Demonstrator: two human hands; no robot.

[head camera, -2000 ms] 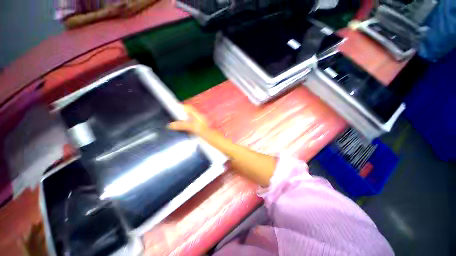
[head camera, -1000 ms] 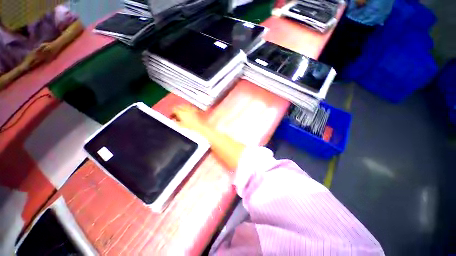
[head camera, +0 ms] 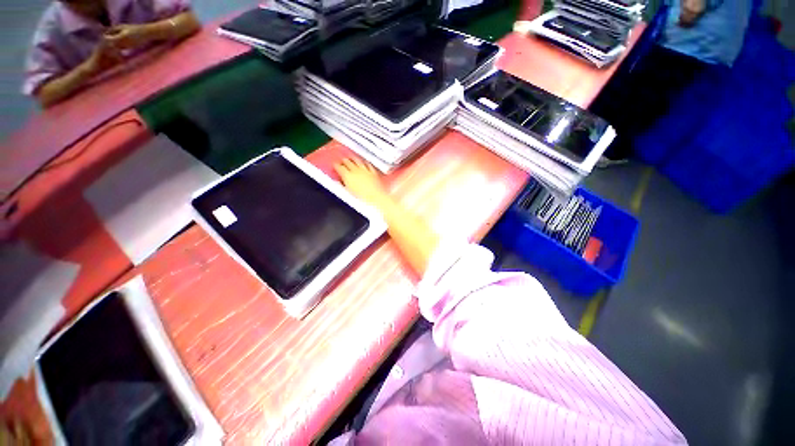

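A dark tablet [head camera: 283, 222] with a small white label lies flat on a white sleeve [head camera: 356, 238] on the bench in front of me. My right hand [head camera: 359, 180] rests on the bench just beyond the sleeve's far right corner, fingers spread, holding nothing. A second tablet [head camera: 113, 375] lies on a white sleeve [head camera: 157, 327] at the lower left. My left hand [head camera: 16, 435] is barely in the picture, blurred and dark at the lower left edge; its fingers cannot be made out.
Stacks of tablets on white sleeves [head camera: 392, 74] [head camera: 536, 122] stand at the back. A blue crate [head camera: 601, 261] holds upright thin items below the bench. Loose white sheets [head camera: 144, 200] lie at the far left. People [head camera: 113, 39] [head camera: 706, 30] are beyond the bench.
The two tablets that overlapped at the left now lie apart on the bench. My right hand has come off the tablet's edge onto the mat. The view has swung and shifted.
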